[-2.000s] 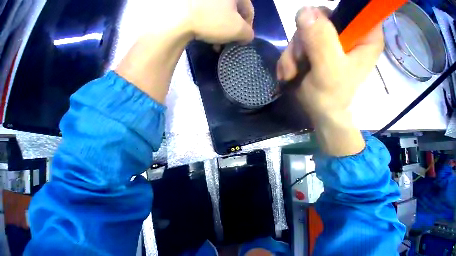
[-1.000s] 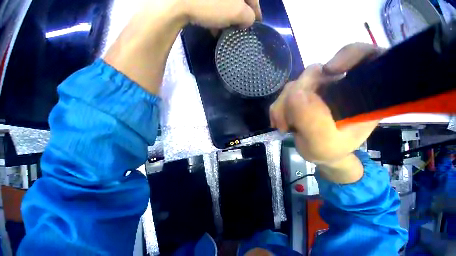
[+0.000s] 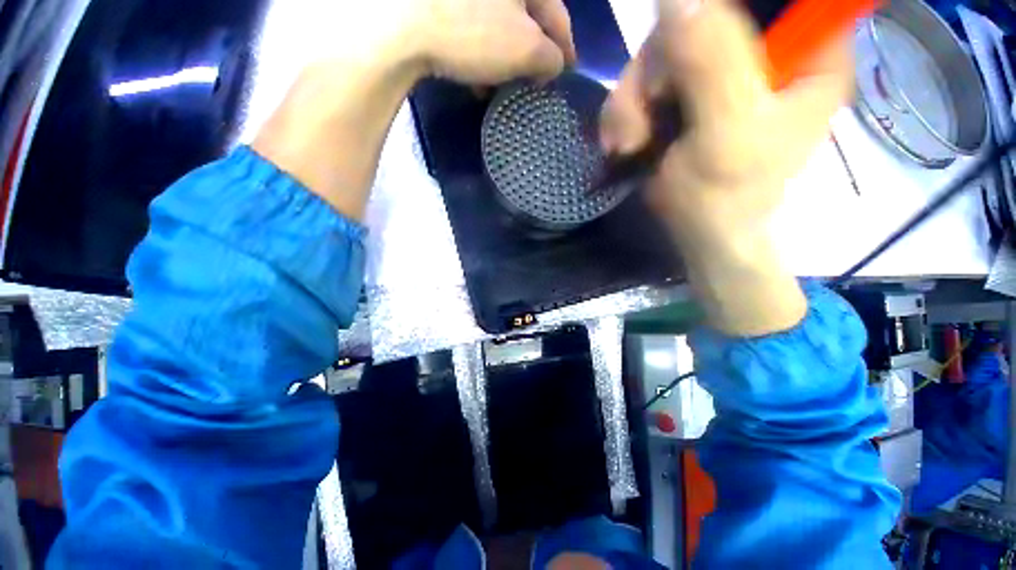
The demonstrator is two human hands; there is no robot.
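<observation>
A round perforated dish [image 3: 546, 156] sits on a flat black panel unit [image 3: 501, 262] that lies tilted on the bench, small gold dots near its lower edge. My left hand [image 3: 490, 39] is at the dish's upper rim, fingers bent and touching it; whether it pinches anything small cannot be seen. My right hand [image 3: 724, 123] is closed around an orange and black electric screwdriver [image 3: 819, 39], somewhat blurred. The tool's dark front end points down-left over the right part of the dish. My right fingers hide part of the dish.
Another large black panel [image 3: 145, 145] lies at the left. A round metal sieve [image 3: 919, 89] and a thin tool [image 3: 844, 161] are at the right, with a dark cord [image 3: 925, 217]. Below the bench edge are black panels [image 3: 407, 457] and a control box [image 3: 668, 390]. Bubble wrap [image 3: 418, 317] lies under the panel.
Since one second ago, my right hand has swung the screwdriver from pointing across to the right, away from the dish, to over the dish. My left hand stays at the dish's upper rim.
</observation>
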